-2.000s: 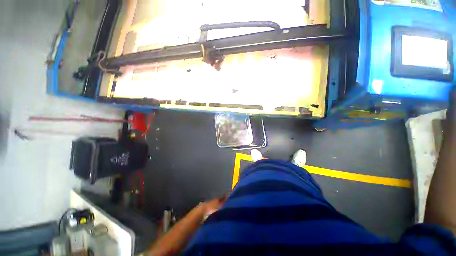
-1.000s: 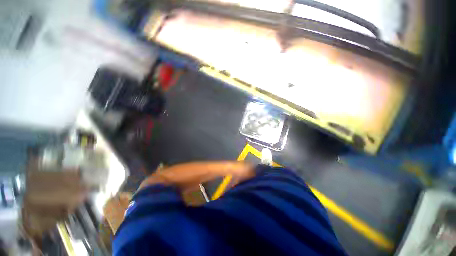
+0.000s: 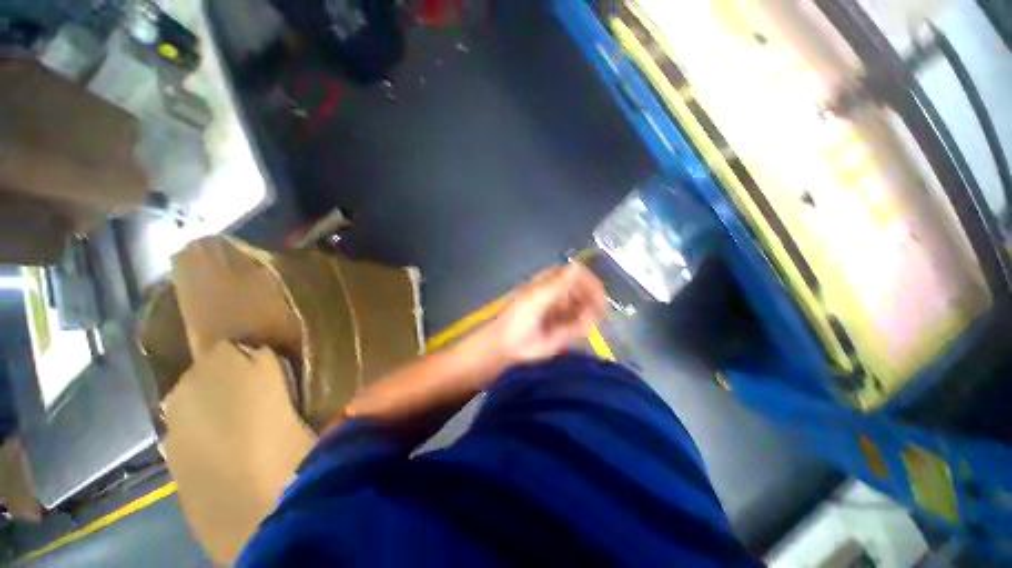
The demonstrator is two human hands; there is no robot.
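Observation:
My left hand (image 3: 552,315) is bare and in front of my body, a little blurred, with its fingers curled. I see nothing in it, but cannot tell how far the fingers are closed. My right hand is not in view. Tan sheet pieces (image 3: 239,438) lie heaped in and over a large brown sack or bin (image 3: 383,316) to the left of my forearm. My hand is not touching them. The machine bed (image 3: 821,211), glaring white-pink with a yellowish edge, is at the right, with a dark gantry beam (image 3: 938,139) across it.
A white table (image 3: 246,166) with small items stands at the upper left, beside brown pieces (image 3: 67,144). A clear or silvery tray (image 3: 647,246) lies on the floor by the blue machine edge. Yellow lines (image 3: 472,322) cross the dark floor. A white surface (image 3: 854,533) shows at the lower right.
The view has swung left and tilted, so the bed is now at the right and the heap of tan pieces has come into view. My left hand is farther out from my body.

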